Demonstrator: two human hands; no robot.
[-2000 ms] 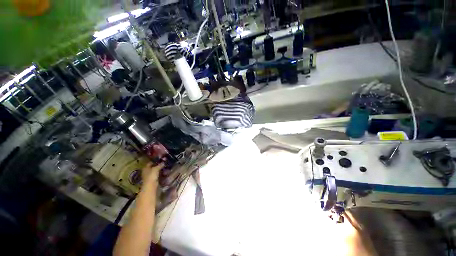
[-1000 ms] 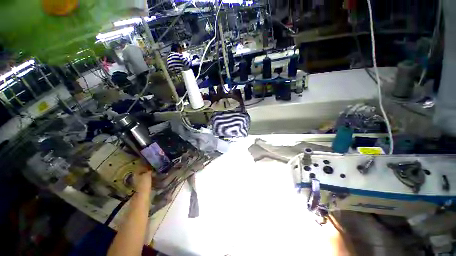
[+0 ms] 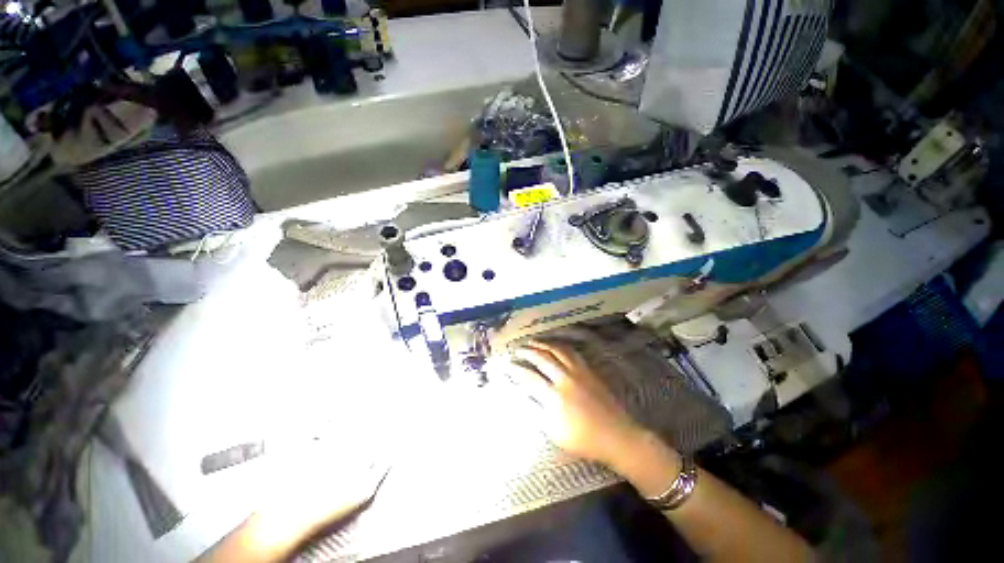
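Note:
A striped grey-brown garment piece (image 3: 650, 385) lies under the arm of the white sewing machine (image 3: 528, 258) and bleaches to white under the lamp. My right hand (image 3: 567, 401) lies on the cloth just right of the presser foot and needle (image 3: 477, 357), fingers towards it. My left hand (image 3: 314, 500) lies at the lower left, partly lost in the glare; its fingers cannot be made out well. A narrow grey strip (image 3: 232, 456) lies on the table left of the machine. Another brown-grey piece (image 3: 319, 253) lies behind the machine head.
Crumpled dark cloth (image 3: 50, 473) lies at far left. A striped bag (image 3: 165, 189) stands behind the table's left side. A teal thread cone (image 3: 484, 179) stands behind the head. A tall striped bag (image 3: 732, 66) is at the back right, and a white cord hangs behind the machine.
The view has swung right and down to the machine. My left hand has left the clutter at the far left and now lies on the bright work area. My right hand shows more clearly.

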